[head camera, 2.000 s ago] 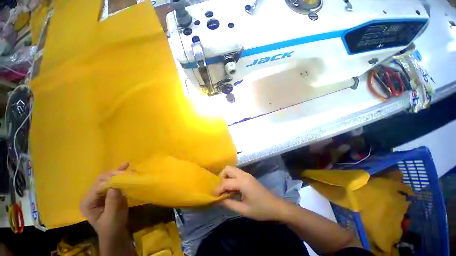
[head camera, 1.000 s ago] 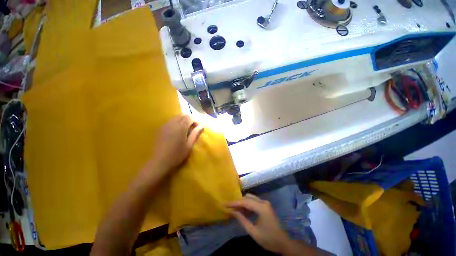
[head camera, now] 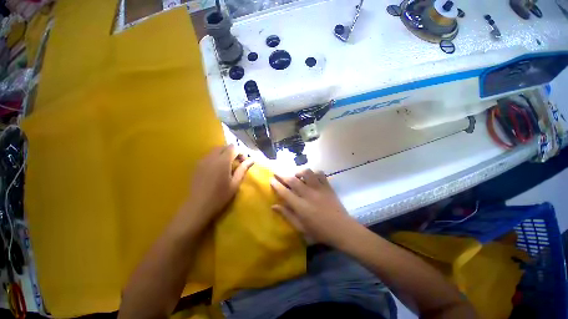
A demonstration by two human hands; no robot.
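A large yellow fabric panel lies over the table at left, with a smaller yellow piece hanging toward my lap. My left hand rests on the fabric, fingertips just left of the brightly lit needle area. My right hand lies palm down on the fabric's right edge, fingers near the needle area. Neither hand shows a clear grip. The white sewing machine head stands above; glare and its metal parts hide the needle and presser foot.
A blue plastic basket with yellow pieces is at lower right. Red and black cables lie at the bed's right end. Scissor handles show at the lower left. A grey cloth covers my lap.
My left hand has moved from the fabric's near edge up beside the needle area. My right hand has moved up and forward from the lower corner. The machine appears larger in view.
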